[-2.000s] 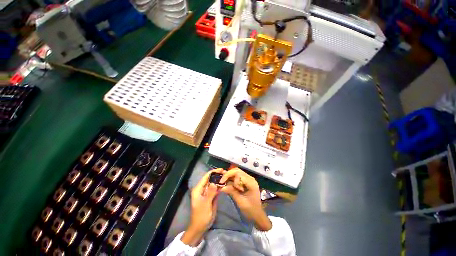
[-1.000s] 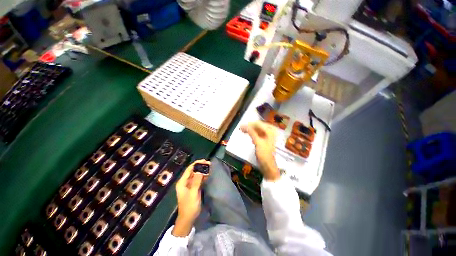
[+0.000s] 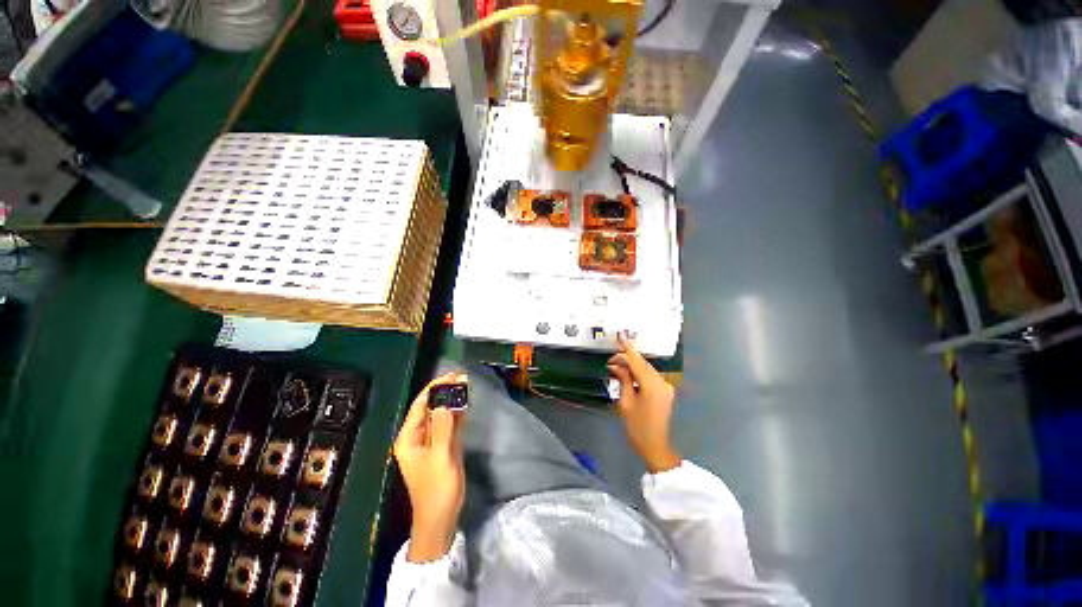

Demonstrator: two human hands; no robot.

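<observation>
My left hand point(image 3: 432, 457) holds a small black rounded-square housing point(image 3: 450, 396) between thumb and fingers, above my lap. My right hand point(image 3: 644, 409) is at the front edge of the white press base point(image 3: 487, 302), with a fingertip at or very near the rightmost button point(image 3: 625, 337); I see no part in it. Orange-brown fixtures with dark centres sit on the base: one at left point(image 3: 545, 208), one at right point(image 3: 610, 213) and one in front of that point(image 3: 608, 253). The gold press head point(image 3: 578, 101) stands behind them.
At left on the green bench are a black blister tray point(image 3: 255, 409) of housings, with emptied pockets at its upper right, and a stack of white-topped sheets point(image 3: 303, 225). A gauge box point(image 3: 412, 48) and yellow hose stand at the back. Blue stools and a rack are at right.
My right hand has moved from above the press base to its front edge. My left hand still holds the housing. The view has shifted, and the press now appears nearer the middle.
</observation>
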